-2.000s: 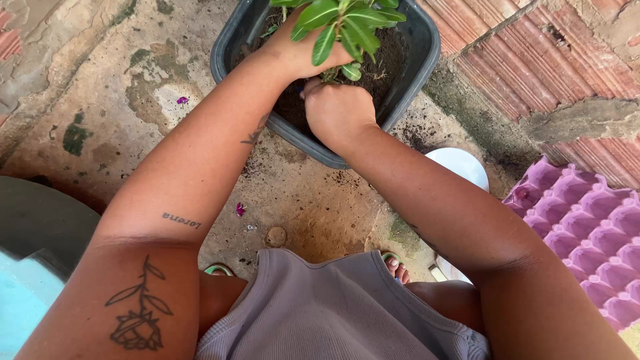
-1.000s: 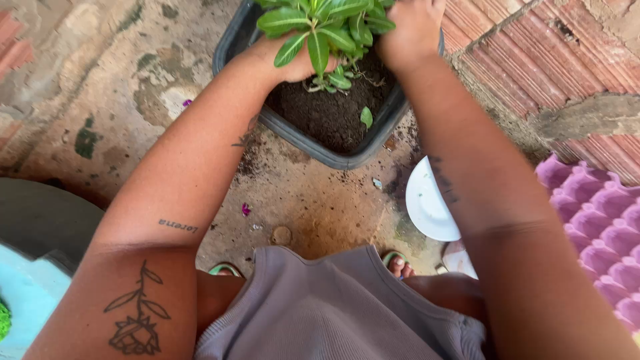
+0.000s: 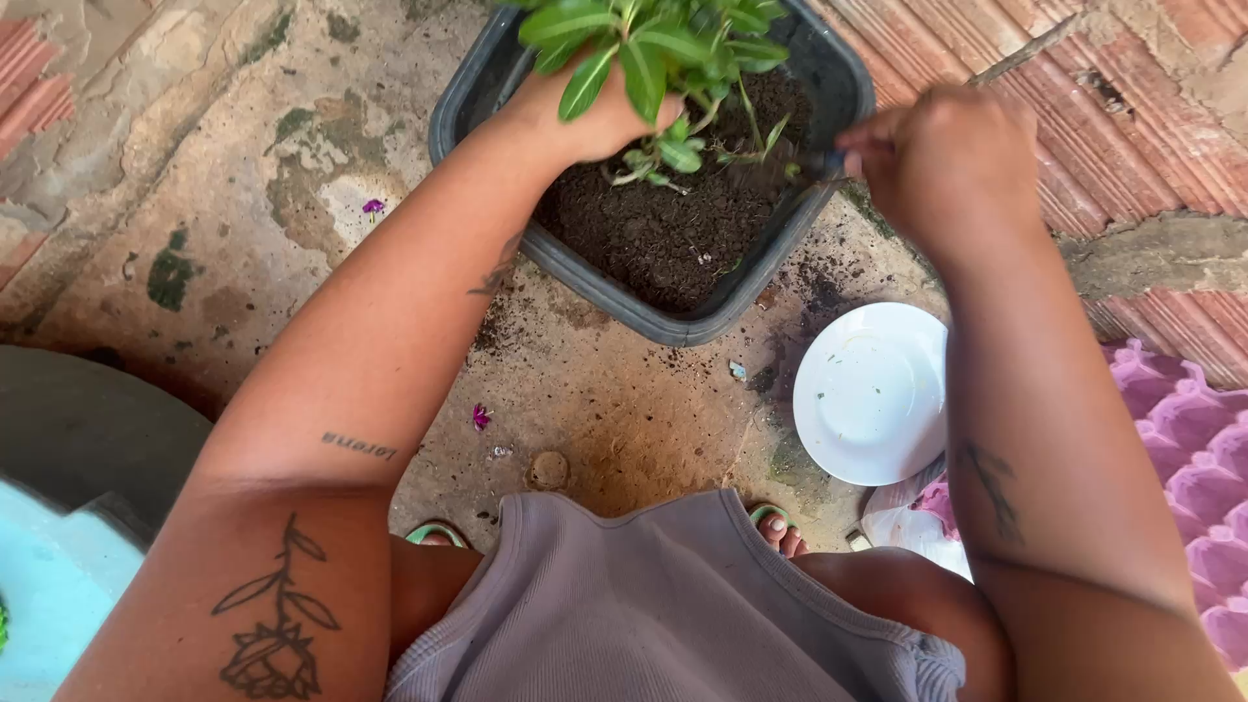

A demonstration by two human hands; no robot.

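A dark grey plastic pot [image 3: 686,327] with rounded corners holds brown soil [image 3: 663,234] and a leafy green plant [image 3: 673,49]. My left hand [image 3: 595,112] is inside the pot at the plant's base, its fingers partly covered by leaves; they appear closed around the stems. Over the pot's right rim, my right hand [image 3: 951,161] grips the handle of a small tool [image 3: 824,166], blurred, whose end reaches into the soil beside the plant. What kind of tool it is cannot be made out.
A white plate [image 3: 871,393] with crumbs lies on the stained concrete floor [image 3: 624,429], right of centre. Pink egg trays [image 3: 1185,439] stand at the far right below a ribbed clay-brick wall [image 3: 1102,127]. A grey and light-blue object [image 3: 58,556] is at the left.
My right hand was in the soil, then at the pot's upper right; it has come back down and right and now shows a tool. My left hand stays at the plant's base.
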